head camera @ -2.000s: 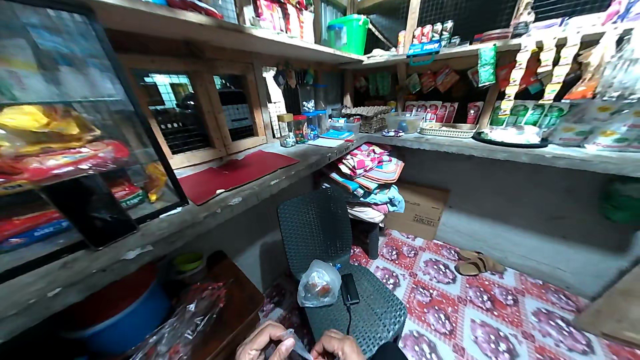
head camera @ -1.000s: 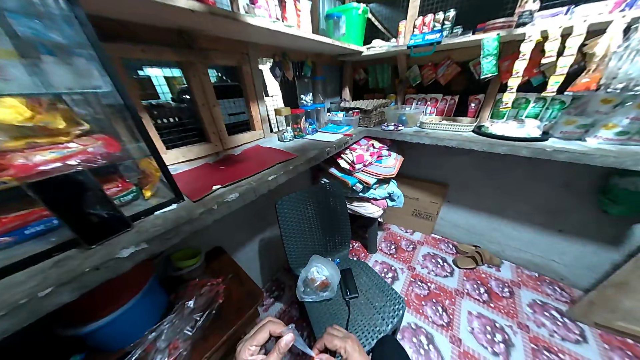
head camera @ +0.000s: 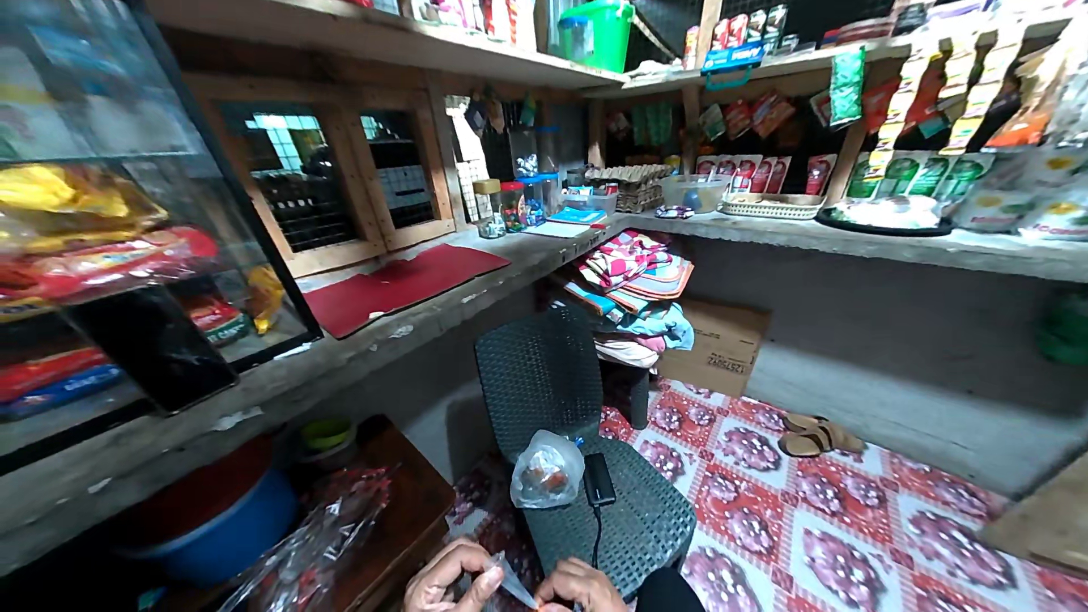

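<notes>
At the bottom centre of the head view, my left hand (head camera: 450,580) pinches a small clear plastic bag (head camera: 513,581) between thumb and fingers. My right hand (head camera: 578,586) holds the bag's other end, where a bit of orange shows. Just beyond my hands, a dark green woven-pattern plastic chair (head camera: 650,484) carries a knotted clear plastic bag (head camera: 548,470) with reddish contents. A black device with a cable (head camera: 599,480) lies beside that bag on the seat. The lower parts of both hands are cut off by the frame.
A wooden table (head camera: 416,489) at lower left bears plastic-wrapped goods (head camera: 327,531), near a blue basin (head camera: 229,531). Concrete counters (head camera: 442,310) run left and behind. Folded cloths (head camera: 646,280) are stacked beyond the chair. Brown sandals (head camera: 818,435) lie on the patterned floor covering at right.
</notes>
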